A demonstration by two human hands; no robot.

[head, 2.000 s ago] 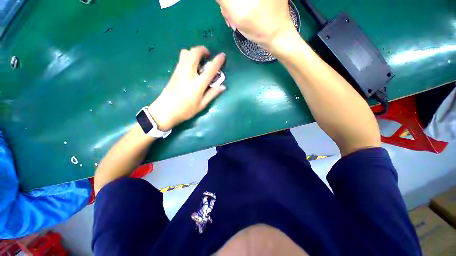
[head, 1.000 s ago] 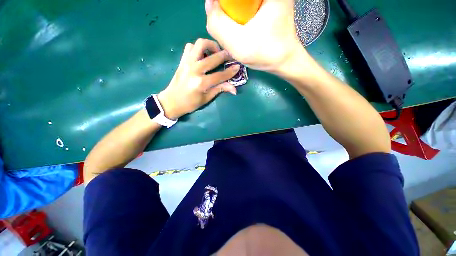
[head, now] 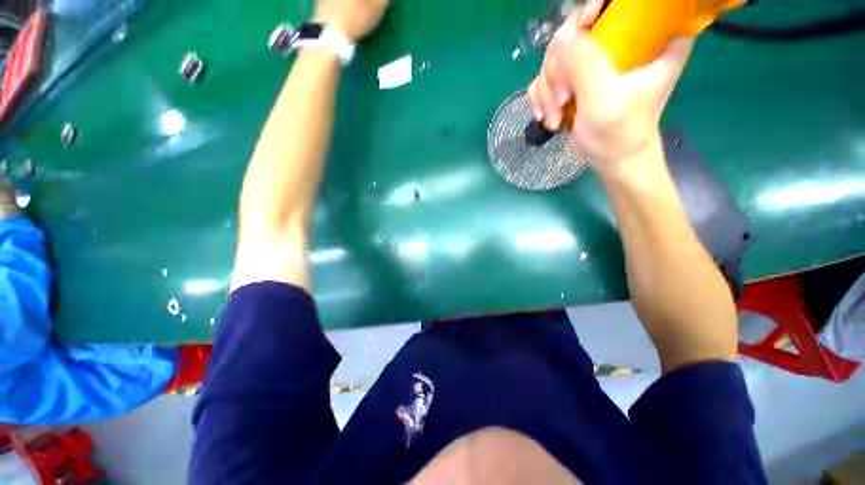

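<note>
My right hand [head: 612, 99] is shut on the orange electric screwdriver [head: 645, 28]. The screwdriver's black nose [head: 539, 134] is over the round grey screw tray [head: 517, 163]; the bit tip cannot be made out. My left hand [head: 353, 13] is at the top edge of the picture, cut off, so its fingers are hidden. The white strap and dark face of the worn smartwatch [head: 327, 40] show on that wrist. Small watch-like units lie on the green bench, one beside the worn watch [head: 282, 39] and one further left [head: 192, 67].
A white slip [head: 395, 72] lies between my arms. The black power supply [head: 707, 204] is partly behind my right forearm. A small white ring [head: 174, 306] lies near the bench edge. A person's blue sleeve [head: 28, 313] is at the left. A red stool [head: 797, 327] stands at the right.
My left hand has left the unit at the centre and reached up to the top edge. My right hand has moved right with the screwdriver, its nose now over the tray. The view has shifted.
</note>
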